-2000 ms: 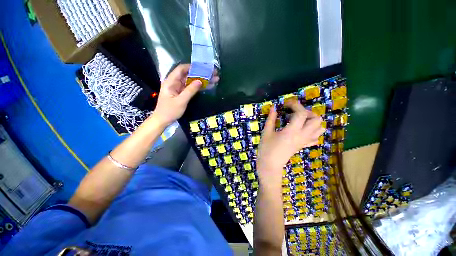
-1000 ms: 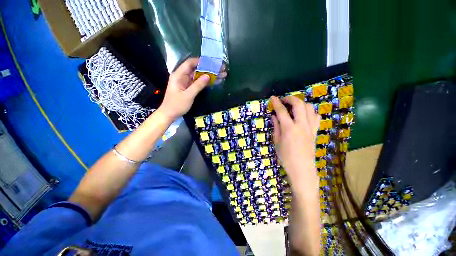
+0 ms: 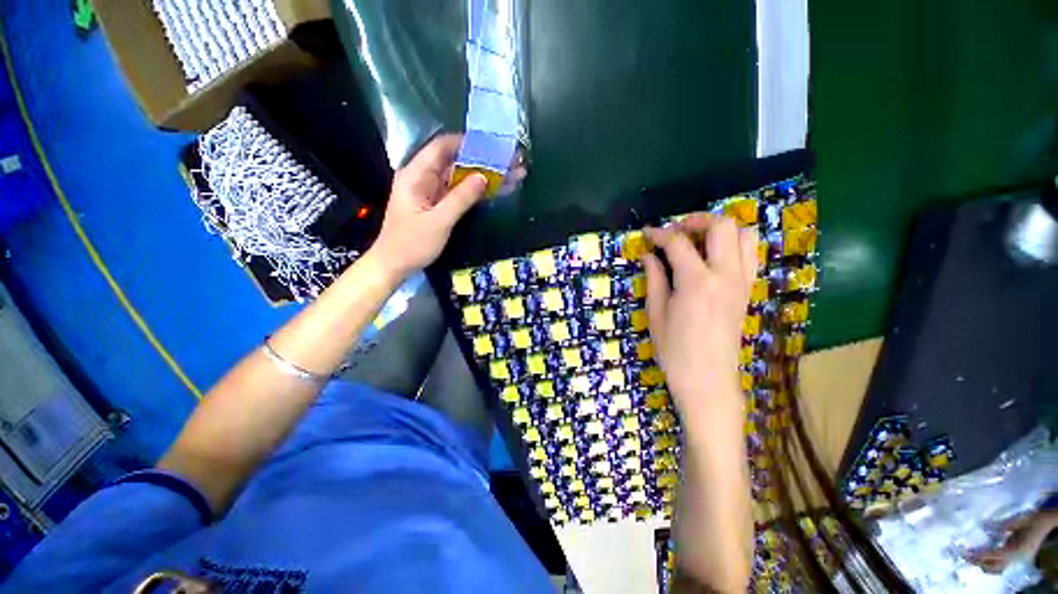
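Observation:
Rows of small circuit boards [image 3: 563,340] cover a black tray [image 3: 511,246]. The left rows show pale yellow pads; the rows at the right show amber tape pieces [image 3: 799,240]. My left hand [image 3: 432,207] pinches the lower end of the tape backing strip [image 3: 492,95], where an amber piece shows at the thumb. My right hand [image 3: 703,292] lies over the top rows, its fingertips down beside an amber piece [image 3: 635,246]; whether it holds anything is hidden.
A carton of white tubes [image 3: 226,35] and white wired parts [image 3: 261,197] are at left. Dark strands [image 3: 801,464] hang right of my right arm. Another dark tray [image 3: 963,302], crumpled clear plastic [image 3: 957,534] and another person's hand [image 3: 1021,551] are at right.
My right hand has shifted slightly right along the top row since one second ago. Another person's hand has appeared at the lower right. My left hand keeps its grip on the strip.

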